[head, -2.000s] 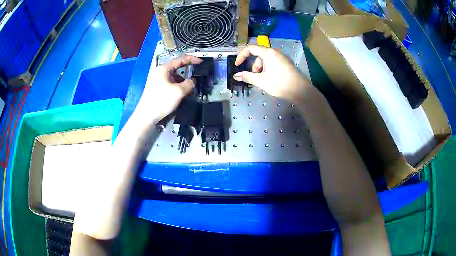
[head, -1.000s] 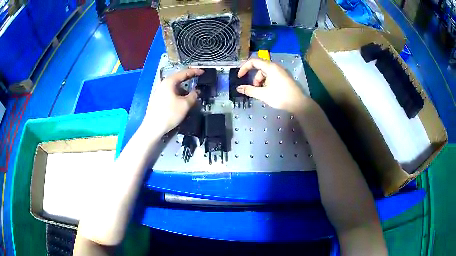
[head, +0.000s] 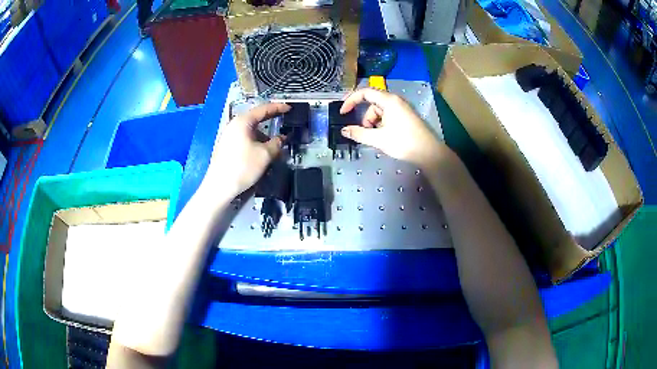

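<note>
Two black power adapters sit side by side in the positioning fixture near the fan, pins toward me. My left hand grips the left adapter between thumb and fingers. My right hand grips the right adapter the same way. Two more adapters lie nearer me on the perforated base plate: one upright in line, one tilted to its left, partly shaded by my left hand. An orange-yellow block shows just behind my right hand.
The fan with wire guard stands behind the fixture. An open cardboard carton with a row of black adapters is at right. A green bin holding a cardboard tray is at left, near a blue bin. Stacked adapters show below the tray.
The camera view has shifted, so the plate and fixture appear lower in the picture. Both hands stay on the two adapters in the fixture; nothing else has visibly moved.
</note>
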